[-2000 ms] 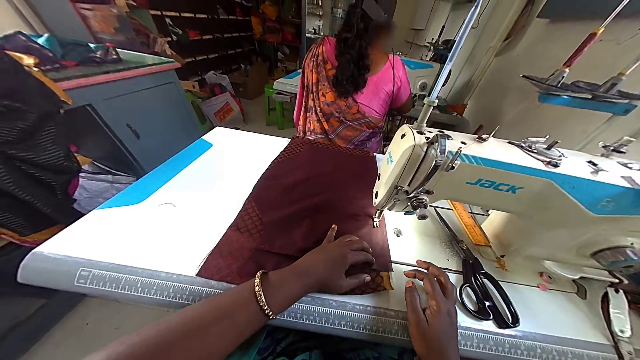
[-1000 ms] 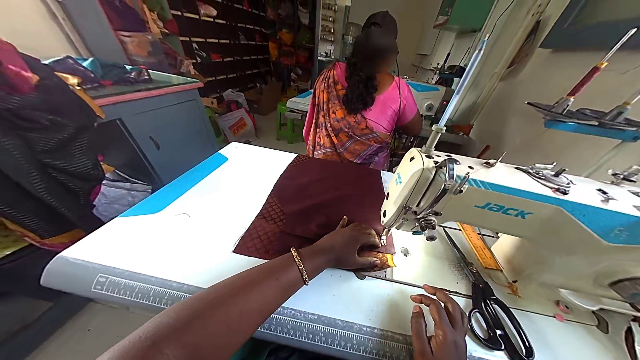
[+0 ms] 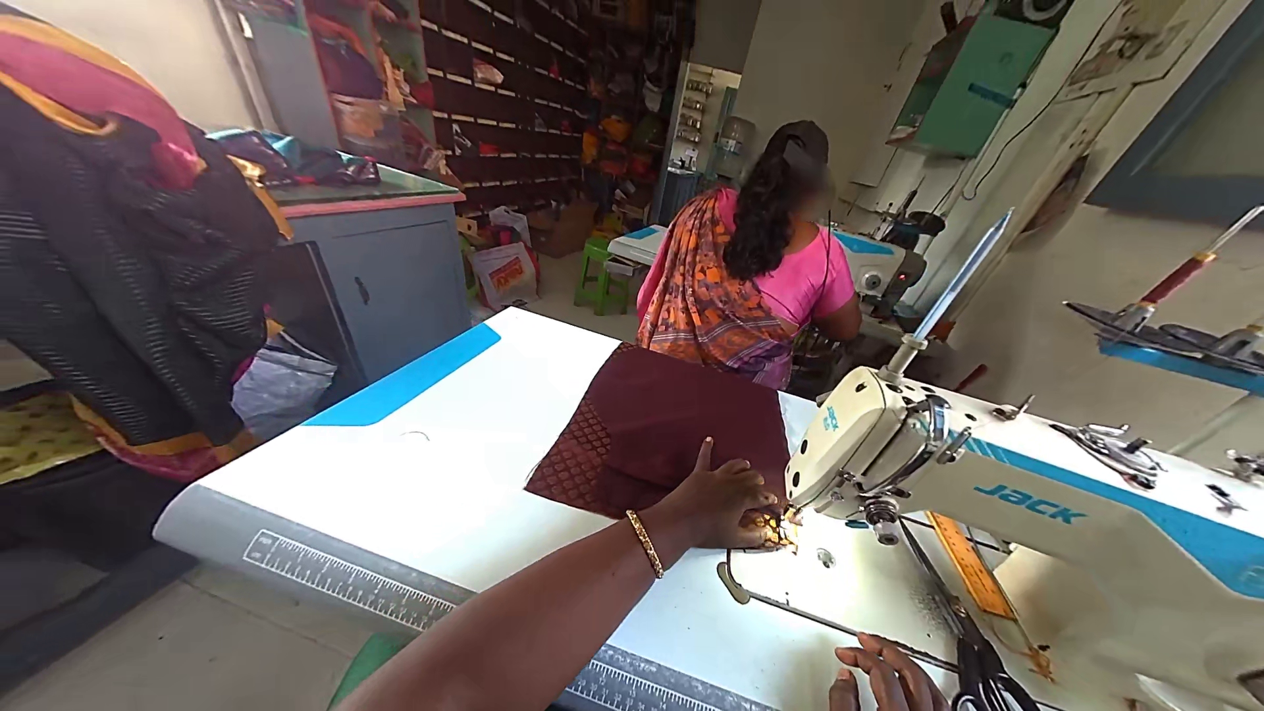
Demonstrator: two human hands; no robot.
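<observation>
Maroon cloth with a woven patterned border lies on the white sewing table, its right edge by the needle area of a Jack sewing machine. My left hand, with a bangle at the wrist, presses on the cloth's near corner beside the presser foot; golden fabric shows at its fingertips. What the fingers pinch, if anything, is hidden. Low in the frame my right hand rests on the table with bent fingers, left of black-handled scissors, partly cut off by the frame.
An orange ruler lies under the machine arm. A measuring scale runs along the table's front edge. Ahead, a person sits facing away at another machine. Dark garments hang at left, near a grey cabinet.
The cloth's near edge has moved up to the presser foot, with my left hand beside it. My right hand is farther from the cloth than two seconds ago. The view has shifted.
</observation>
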